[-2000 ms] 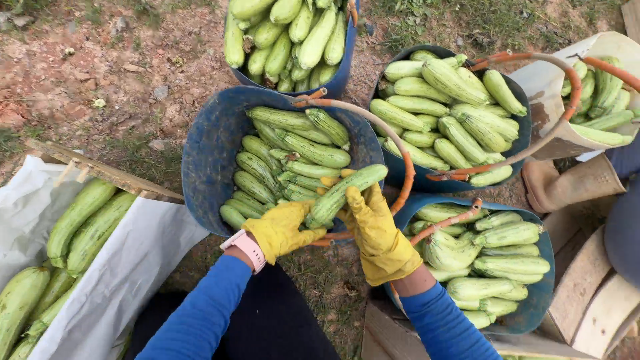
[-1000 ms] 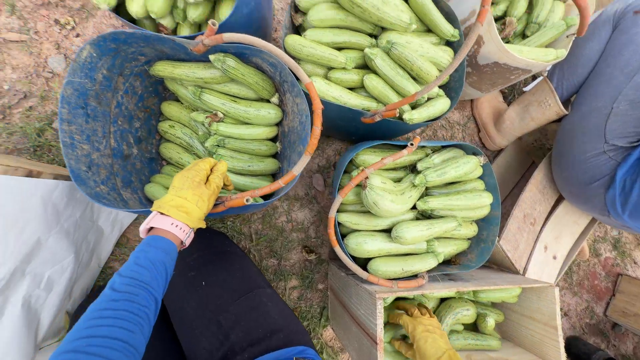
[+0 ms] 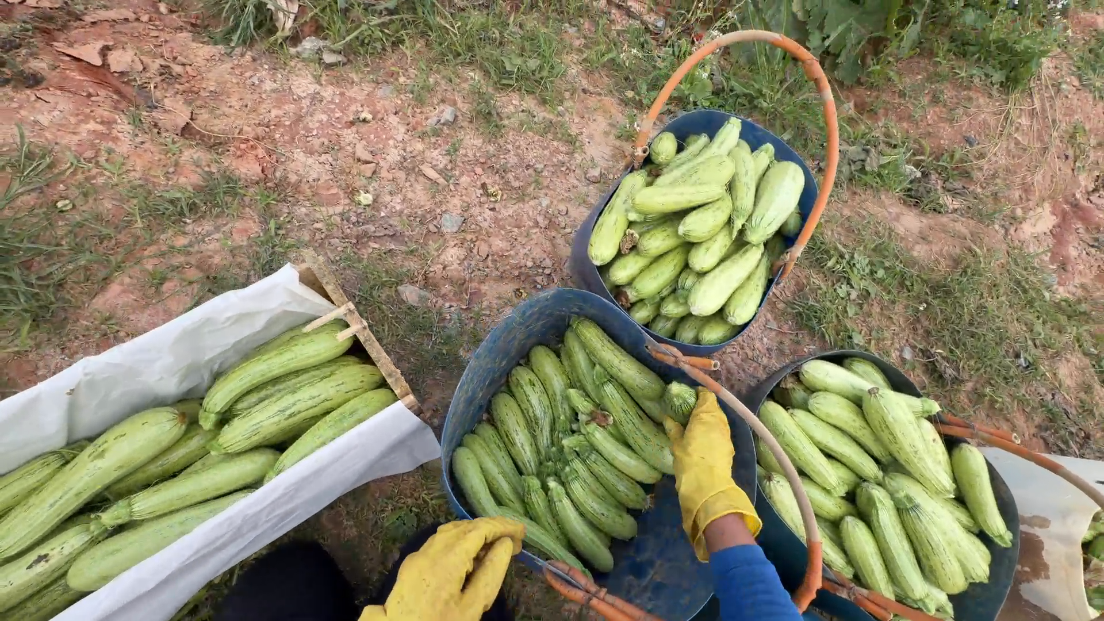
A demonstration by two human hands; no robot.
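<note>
My right hand (image 3: 709, 461), in a yellow glove, reaches into a blue plastic basket (image 3: 539, 312) and is closed around a green striped zucchini (image 3: 680, 401) at its right side. Many more zucchini (image 3: 595, 431) lie in that basket, mostly toward its left and middle. My left hand (image 3: 453, 569), gloved in yellow too, hangs by the basket's lower left rim with its fingers loosely curled; no item shows in it. Left of it stands a wooden crate (image 3: 366, 336) lined with white paper (image 3: 155, 345) and holding larger zucchini (image 3: 280, 366).
A full blue basket (image 3: 595, 280) with an orange handle (image 3: 830, 147) stands beyond mine. Another dark basket (image 3: 992, 561) of zucchini is at the right, beside a pale container (image 3: 1061, 509) at the edge. The ground is reddish soil (image 3: 345, 155) with grass and stones.
The view has swung left, bringing the lined crate back in. My right hand has left the wooden box of zucchini at the lower right and is now in the blue basket; my left hand has come out of it.
</note>
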